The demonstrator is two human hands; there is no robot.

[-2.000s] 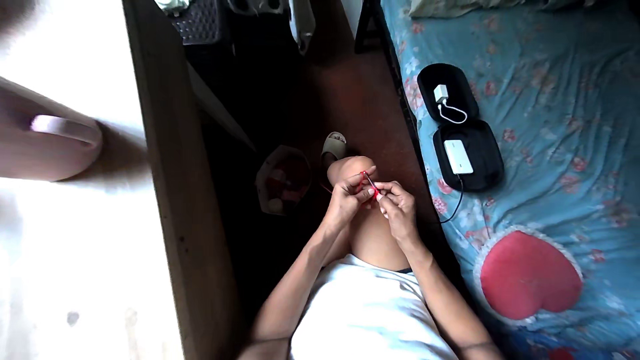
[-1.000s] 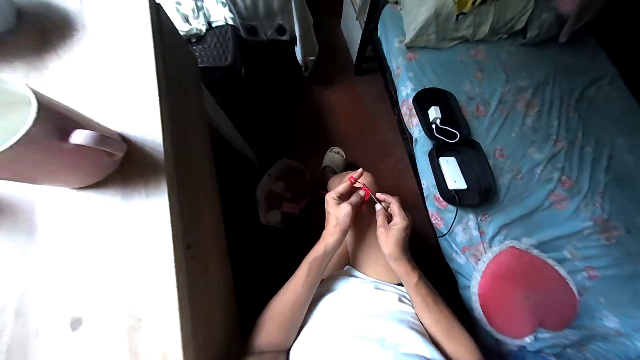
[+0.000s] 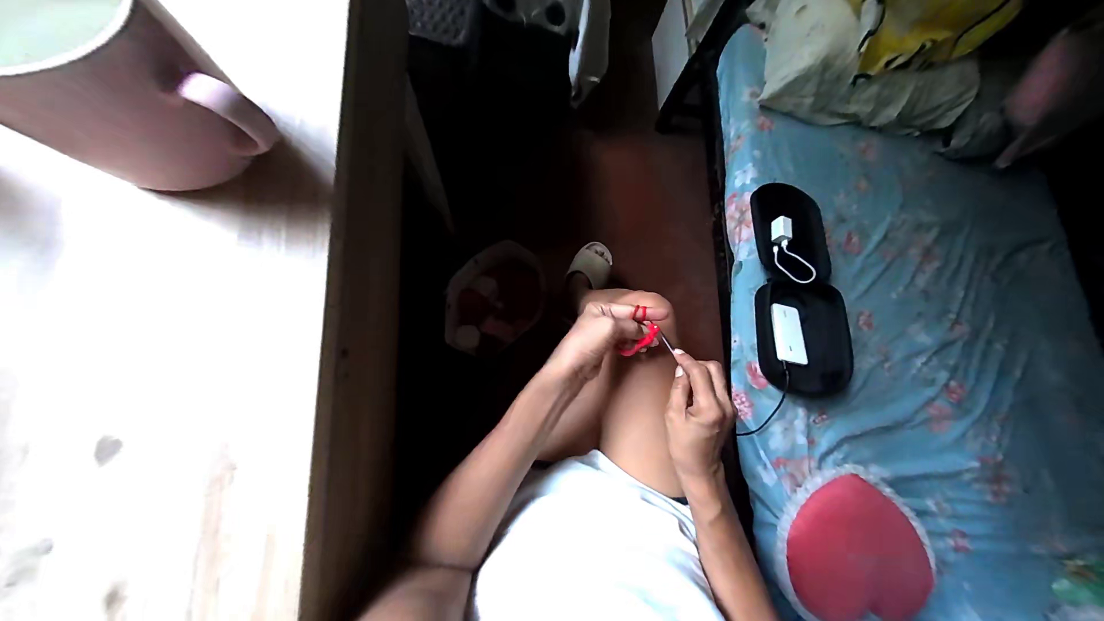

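Observation:
Red yarn (image 3: 639, 343) is looped round the index finger of my left hand (image 3: 604, 332), and a small red crocheted piece hangs at its fingertips. My right hand (image 3: 700, 405) grips a thin metal crochet hook (image 3: 667, 341), whose tip meets the red piece. Both hands are above my bare thighs, the left one near the knee. The far end of the hook is hidden in my right fingers.
A pink mug (image 3: 129, 121) stands on the pale wooden table (image 3: 216, 362) at left. On the bed (image 3: 940, 302) at right lie an open black case (image 3: 806, 323) with a white device and cable, and a red heart-shaped cushion (image 3: 861, 548). A container (image 3: 493, 297) sits on the floor.
My right hand has drawn back a little from the left, showing more of the hook. The left index finger now points straight out with yarn round it.

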